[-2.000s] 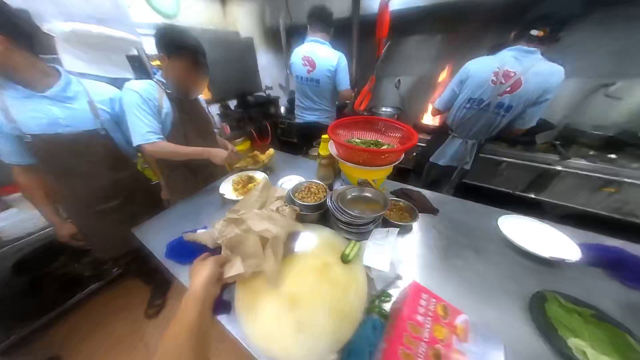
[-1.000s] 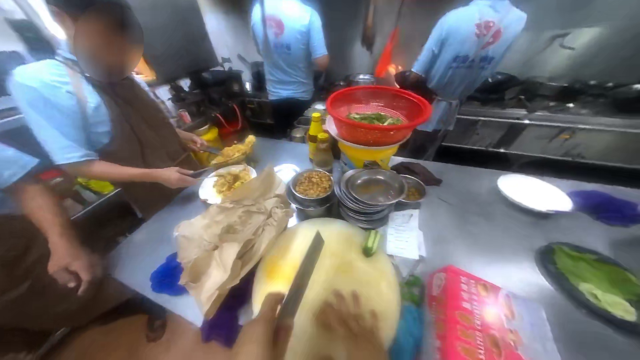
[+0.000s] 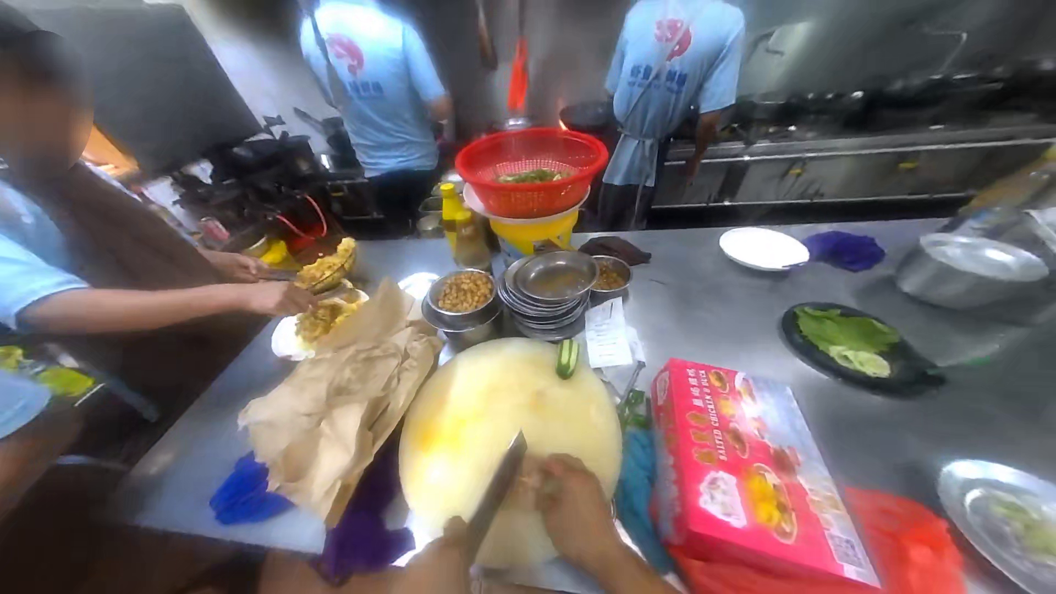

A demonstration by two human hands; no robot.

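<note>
On the round cutting board (image 3: pixel 478 404), the blade of a knife (image 3: pixel 497 491) points up and slightly right. My left hand (image 3: pixel 445 553) is closed around its handle at the board's near edge. Just right of the blade, my right hand (image 3: pixel 577 503) has its fingers bent over the board; whether they pinch something small is too blurred to tell. A piece of cucumber (image 3: pixel 567 359) lies by the board's far right edge. Crumpled brown paper (image 3: pixel 338 412) overlaps the left side. Behind the board are a metal bowl of peanuts (image 3: pixel 464 293) and stacked metal dishes (image 3: pixel 551 285).
A pink printed box (image 3: pixel 751 470) sits right of the board beside a teal cloth (image 3: pixel 639 487). Farther right are a dark plate of leaves (image 3: pixel 850 342) and a metal pot (image 3: pixel 969 268). A red colander (image 3: pixel 532 177) stands behind. A co-worker's hands (image 3: pixel 280 297) work over food at left.
One second ago my right hand lay spread flat on the board; now its fingers are bent near the blade. The knife was not visible two seconds ago, when a hand was at the brown paper.
</note>
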